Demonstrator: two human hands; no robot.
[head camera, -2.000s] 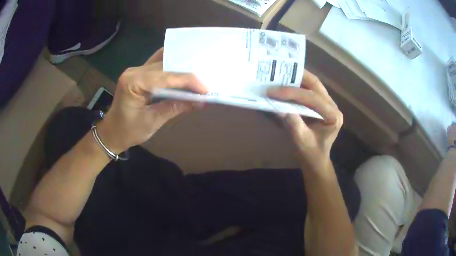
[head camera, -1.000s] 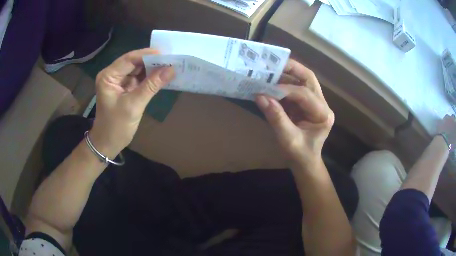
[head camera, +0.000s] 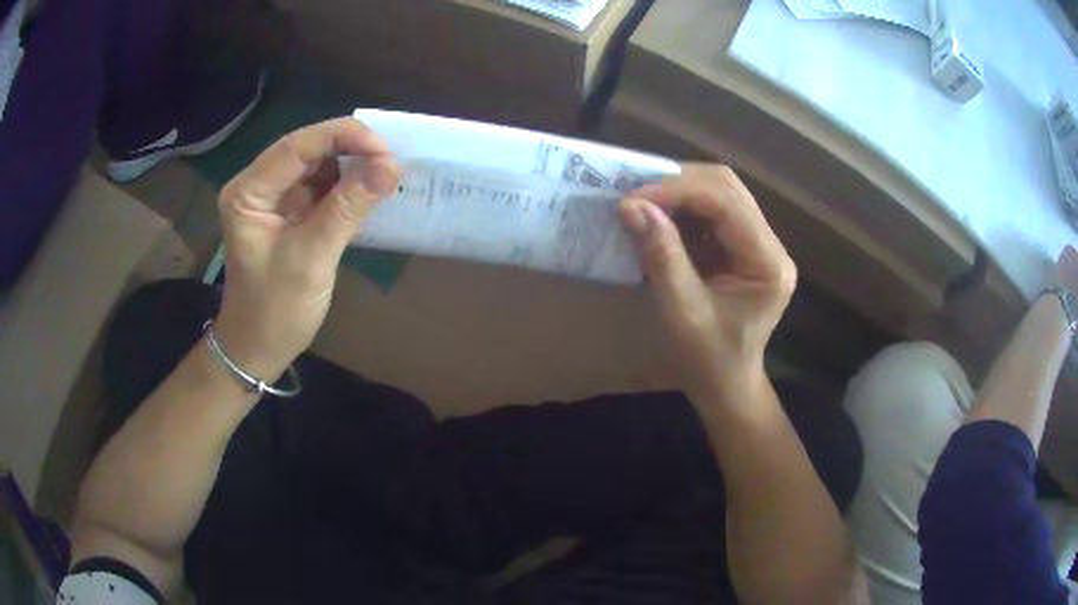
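A printed instruction leaflet (head camera: 497, 207), folded to a wide strip, is held in the air above my lap. A lower layer with small grey print lies over a whiter back layer that shows along the top edge. My left hand (head camera: 296, 219) pinches its left end between thumb and fingers. My right hand (head camera: 709, 254) pinches its right end, with the thumb on the front. The fingertips behind the paper are hidden.
Brown cartons (head camera: 721, 106) with a white board (head camera: 828, 71) on top stand ahead and right. A small product box (head camera: 955, 65) and papers lie there. Another person's arm (head camera: 1005, 390) reaches in at right. A shoe (head camera: 189, 130) is at left. Brown cardboard (head camera: 520, 343) lies below the leaflet.
The front flap of the leaflet now lies flatter over the back layer, which shows less. The strip sits slightly lower. The other person's arm at right has shifted.
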